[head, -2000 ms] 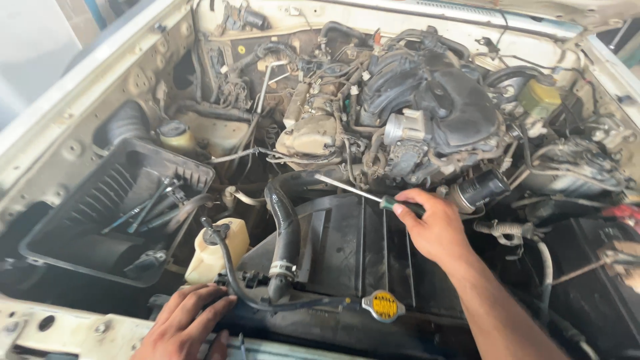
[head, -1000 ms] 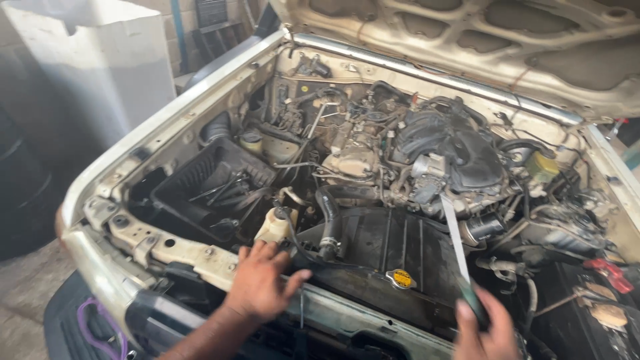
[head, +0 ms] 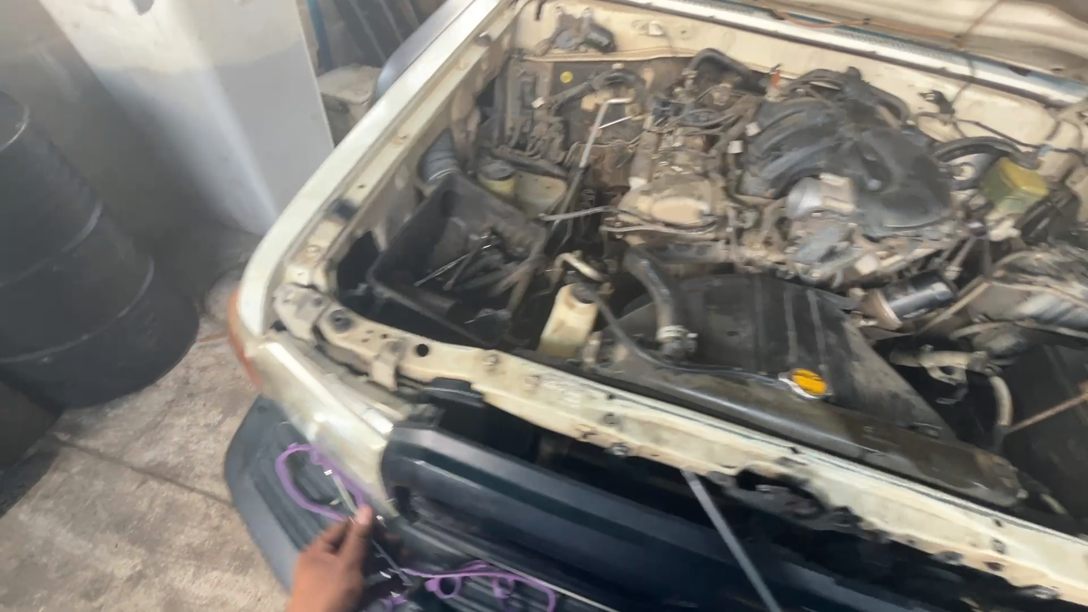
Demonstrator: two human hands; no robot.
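My left hand (head: 330, 563) is low at the left, over the black front bumper (head: 263, 484). Its fingertips are beside a thin metal piece and a purple looped rubber gasket (head: 293, 489); blur hides whether they grip either. Another stretch of purple gasket (head: 501, 578) lies to the right of the hand. My right hand is out of view. A slim metal rod (head: 731, 540) slants up from the bottom edge in front of the radiator support; what holds it cannot be seen. Several metal tools (head: 463, 263) lie in the open black air filter box (head: 425, 314).
The cream radiator support (head: 552, 387) crosses the foreground. Behind it are the radiator with its yellow cap (head: 807, 382), a coolant hose (head: 659, 293), a plastic reservoir (head: 568, 323) and the engine intake manifold (head: 850, 153). A dark drum (head: 76, 263) stands at the left.
My left hand has moved from the radiator support down to the bumper by the purple gasket. My right hand, which held a green-handled screwdriver, has left the view. The view has swung left.
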